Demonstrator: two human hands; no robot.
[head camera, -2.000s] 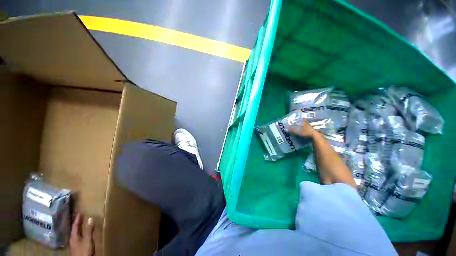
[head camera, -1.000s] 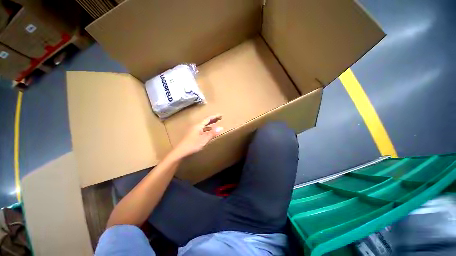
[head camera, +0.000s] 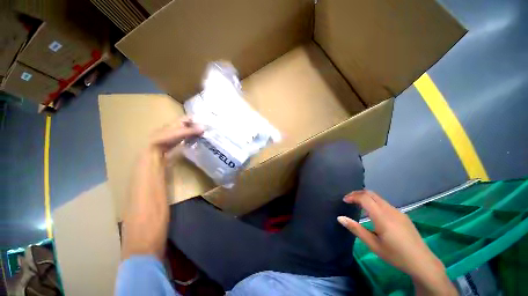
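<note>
A shiny polybagged packet (head camera: 217, 155) with black "…RFELD" print overlaps the near rim of the open brown carton (head camera: 301, 87). My left hand (head camera: 173, 134) is at its left edge, with fingertips on the film; the thumb is not clear. White glare and blur lie over the bright plastic (head camera: 223, 92) beyond it, so I cannot tell where one packet ends and another begins. My right hand (head camera: 382, 222) is open and empty, thumb and fingers apart, between my knee and the green tote (head camera: 446, 231).
Carton flaps (head camera: 136, 144) stand outward at left and right. A brown board (head camera: 87, 237) lies at lower left, beside a container with crumpled brown material (head camera: 40, 269). Stacked cartons (head camera: 58, 43) are at upper left. Yellow floor line (head camera: 451, 127) at right. A packet shows in the tote.
The packet that lay flat at the carton's left is now hidden or merged in glare, with plastic nearer the front rim. My left hand moved left onto it. My right hand has come into view.
</note>
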